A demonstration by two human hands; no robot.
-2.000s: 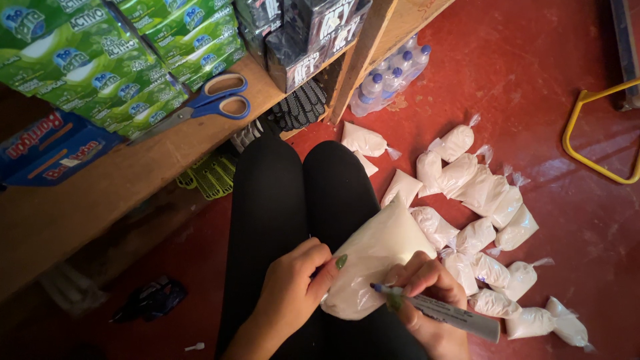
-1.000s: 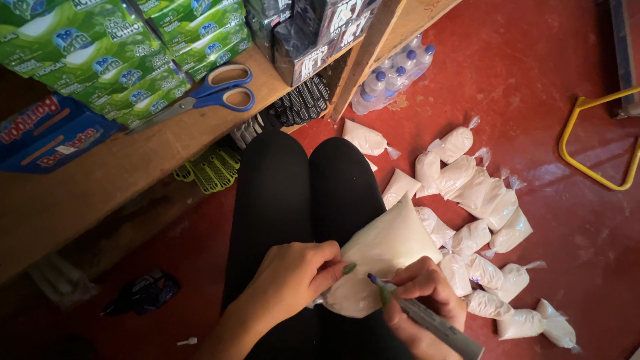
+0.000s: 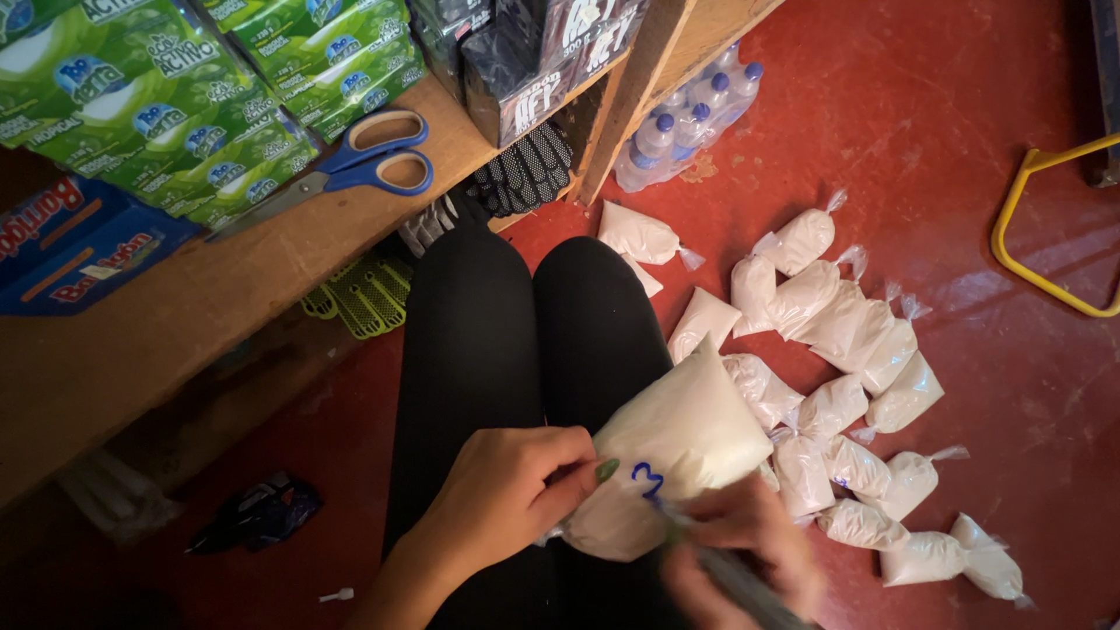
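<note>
A plastic bag of pale powder point(image 3: 691, 420) lies across my thighs, with a blue handwritten mark on its face. My left hand point(image 3: 525, 490) grips the bag's lower left end between thumb and fingers. In my right hand point(image 3: 752, 551), which is blurred, is a marker pen point(image 3: 744, 586); its tip is at the bag beside the blue mark. Several smaller knotted bags of similar powder point(image 3: 827, 319) lie in a group on the red floor to the right of my legs.
At the left, a wooden shelf point(image 3: 254, 297) holds blue-handled scissors point(image 3: 385, 157), green soap packs point(image 3: 201, 114), blue packs point(image 3: 79, 245) and dark soap packs point(image 3: 534, 79). Bottles point(image 3: 691, 122) in plastic wrap stand beyond my knees. A yellow metal frame point(image 3: 1011, 210) is at the right.
A blue mark now shows on the bag where none was visible before. My right hand has kept the marker at the bag throughout, and my left hand has kept its hold.
</note>
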